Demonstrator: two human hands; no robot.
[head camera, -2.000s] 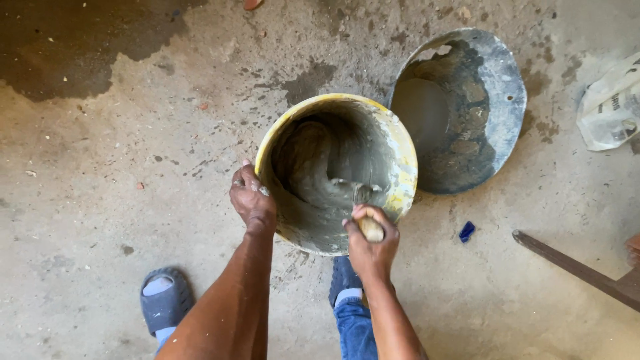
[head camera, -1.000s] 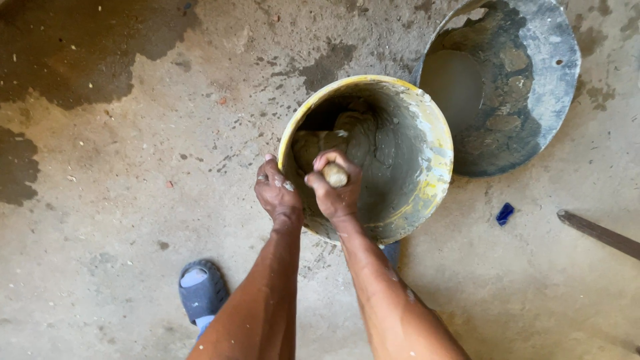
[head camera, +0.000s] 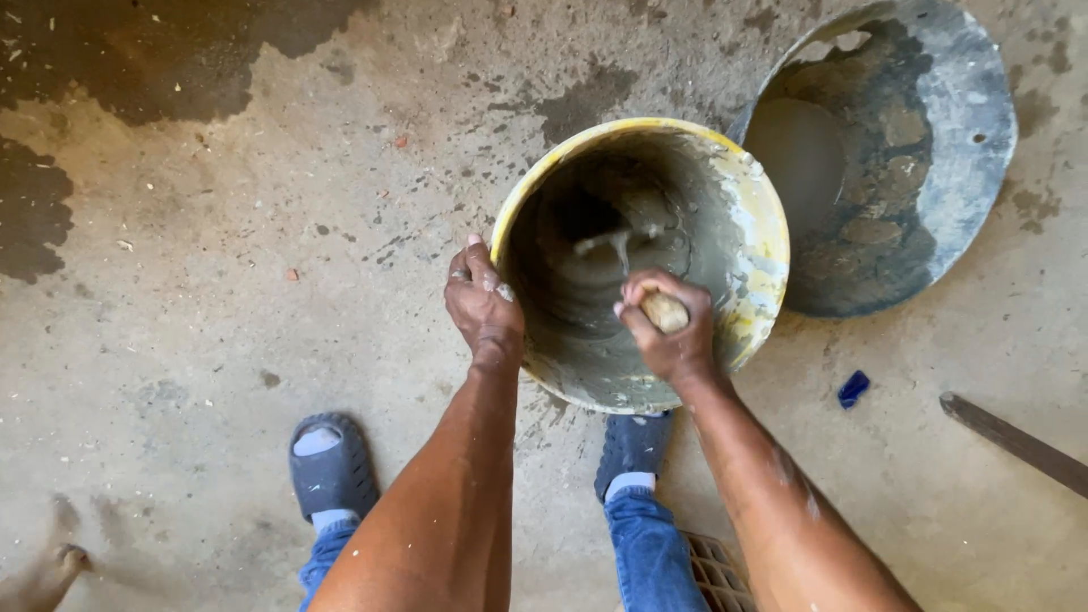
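A bucket (head camera: 534, 189) with a yellow rim, its inner wall coated in wet grey mortar, is tilted towards me at the middle of the head view. My left hand (head camera: 484, 302) grips its rim on the left side. In my right hand (head camera: 676, 327), over the near right part of the opening, is a tool by its wooden handle (head camera: 665, 312). The tool's shank reaches down into the bucket; its working end is blurred, so its kind cannot be told. Grey mortar (head camera: 612, 340) lies inside the bucket.
A grey tub (head camera: 969, 127) with cloudy liquid stands right behind the bucket. A blue scrap (head camera: 853, 389) and a dark bar (head camera: 1016, 442) lie at right. My sandalled feet are below, near a plastic crate (head camera: 718, 569). Part of an animal's leg (head camera: 51, 574) seems to show at lower left.
My right hand has moved from the left part of the bucket's opening to its near right part, still holding the tool. My left hand stays on the rim.
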